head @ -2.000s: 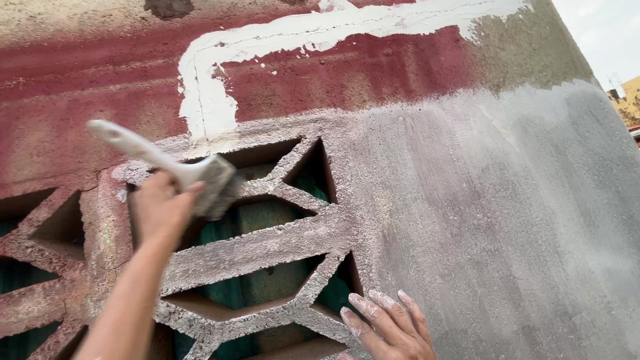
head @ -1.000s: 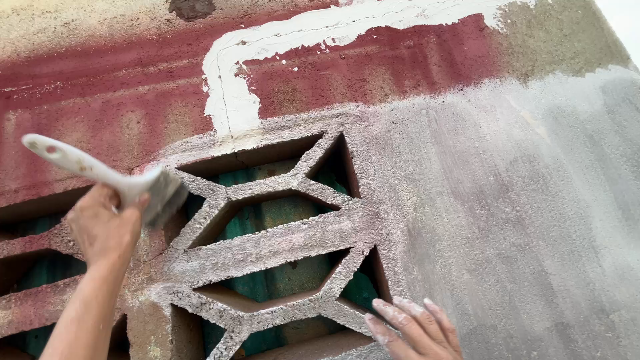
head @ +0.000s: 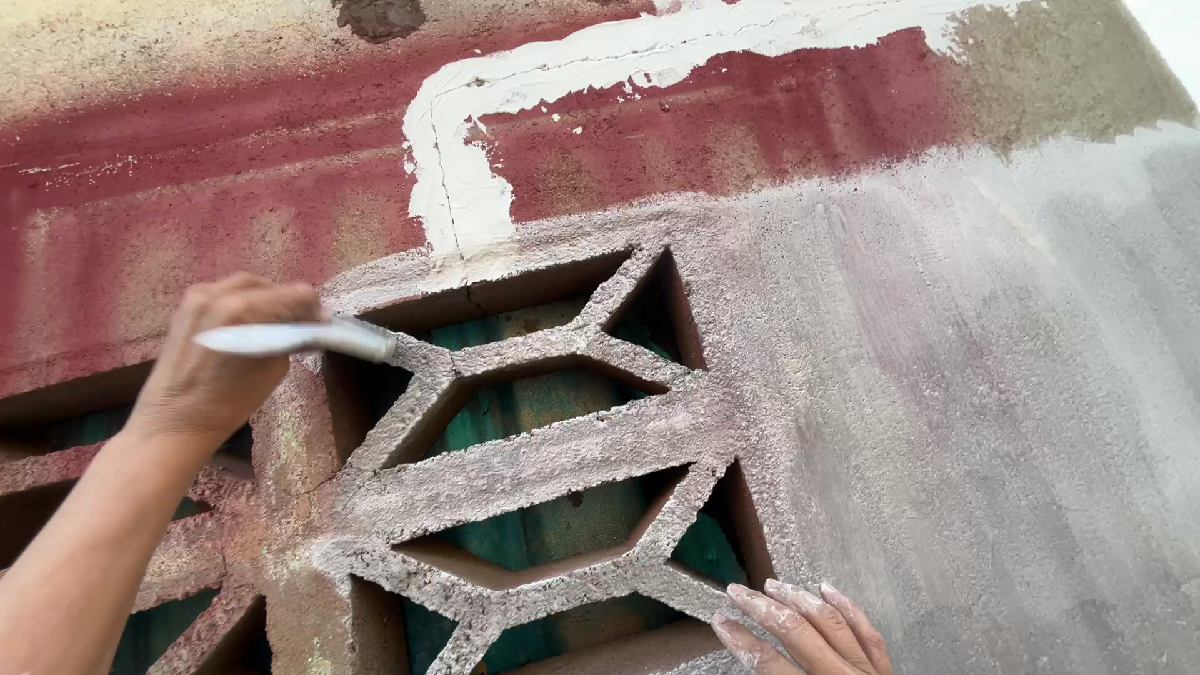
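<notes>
My left hand (head: 220, 361) grips a paintbrush (head: 281, 339) with a pale handle, its bristle end at the upper left corner of a concrete ventilation block (head: 525, 469). Both the hand and the brush are blurred. Whitish paint covers the lattice bars of this block. At the lower right, my right hand (head: 806, 628) rests with its paint-specked fingers at the block's edge and holds nothing. Around the block's right side the wall (head: 937, 403) is coated whitish grey.
A white filler band (head: 459, 178) with a crack line runs up and right over the dark red paint (head: 750, 122). More reddish lattice blocks (head: 178, 562) lie at the lower left. Green surfaces (head: 572, 516) show behind the openings.
My left hand and the paintbrush have moved right, to the block's upper left corner, since one second ago. The right hand stays by the block's lower right edge.
</notes>
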